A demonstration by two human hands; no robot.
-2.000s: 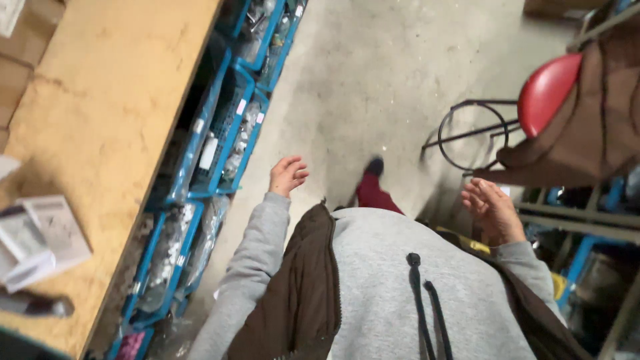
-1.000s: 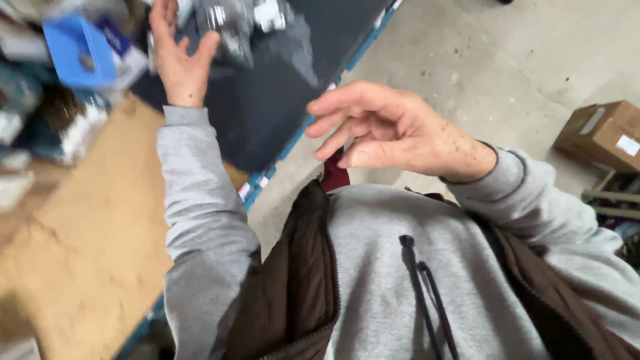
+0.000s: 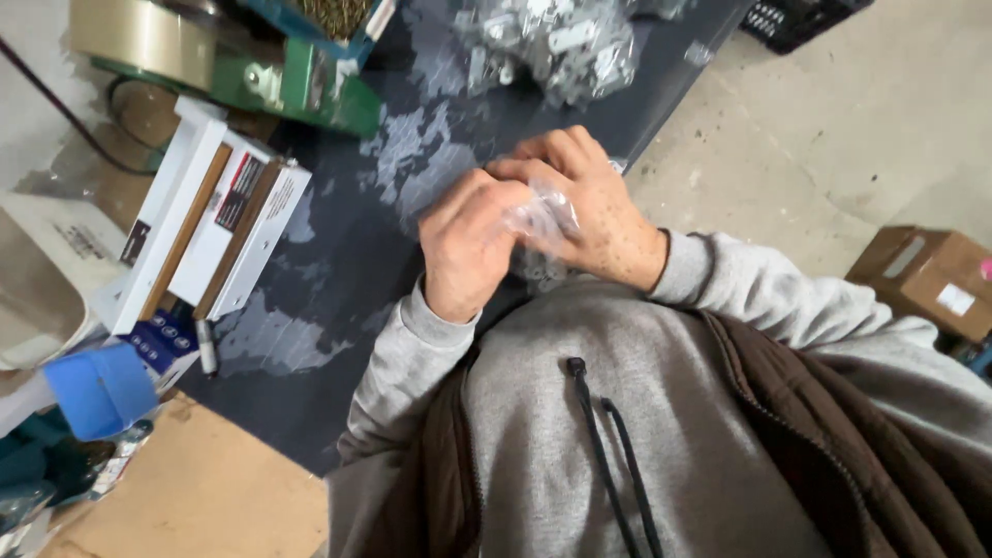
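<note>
Both of my hands meet at the neck of a clear plastic bag just in front of my body. My left hand grips the gathered plastic from the left, its fingers curled. My right hand holds it from the right, with its fingertips touching or close to the left ones. The lower part of this bag hangs below the hands and shows small pale parts, too blurred to name. Beyond the hands, more clear bags of small grey-white parts lie on the dark, worn bench mat.
A green tape dispenser, a bin of screws, a white metal-and-wood device and a blue plastic scoop or cup stand left. A marker lies near them. Right, a cardboard box and black crate sit beyond the bench edge.
My hands were apart a second ago, the left reaching toward bags on the mat. Now they are together, holding a clear bag. The view has shifted along the bench.
</note>
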